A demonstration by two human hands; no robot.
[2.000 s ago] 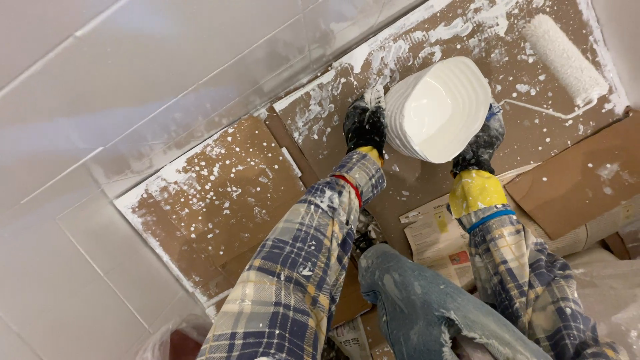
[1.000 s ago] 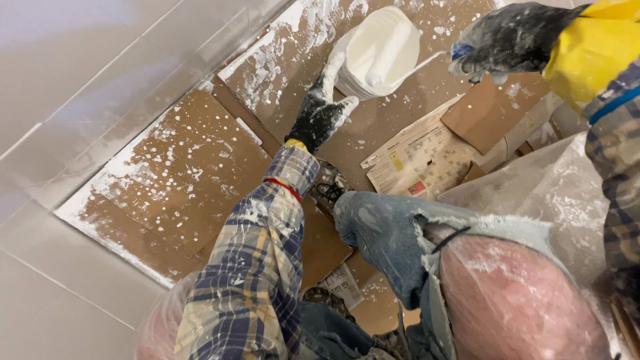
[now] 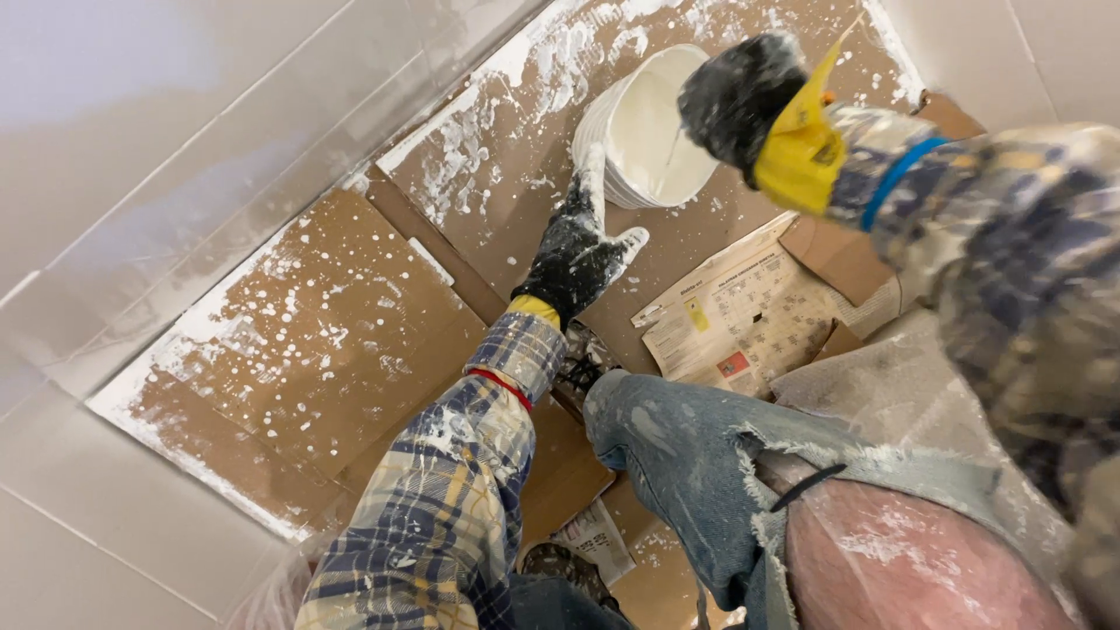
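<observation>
A white ribbed plastic bucket (image 3: 604,149) with white paint inside stands tilted on paint-smeared cardboard (image 3: 534,219). My left hand (image 3: 582,245), in a black glove coated with white, has its fingers stretched against the bucket's near side and its thumb spread away. Over the bucket's right rim is my right hand (image 3: 744,105), in a black glove with a yellow cuff, closed in a fist. A thin metal rod (image 3: 673,147) of a paint roller runs from the fist into the bucket. The fist hides the handle, and the roller cover cannot be told from the paint.
A grey tiled wall (image 3: 219,175) rises at the left. Speckled cardboard (image 3: 332,324) lies along it. Printed paper (image 3: 739,306) and a loose cardboard flap (image 3: 840,254) lie right of centre. Clear plastic sheeting (image 3: 884,385) is beside my knee in torn jeans (image 3: 682,455).
My right hand has come from the bucket's side, out to the right, then back over its rim. The roller, earlier on the cardboard, now has its rod in the bucket. My left thumb is off the bucket.
</observation>
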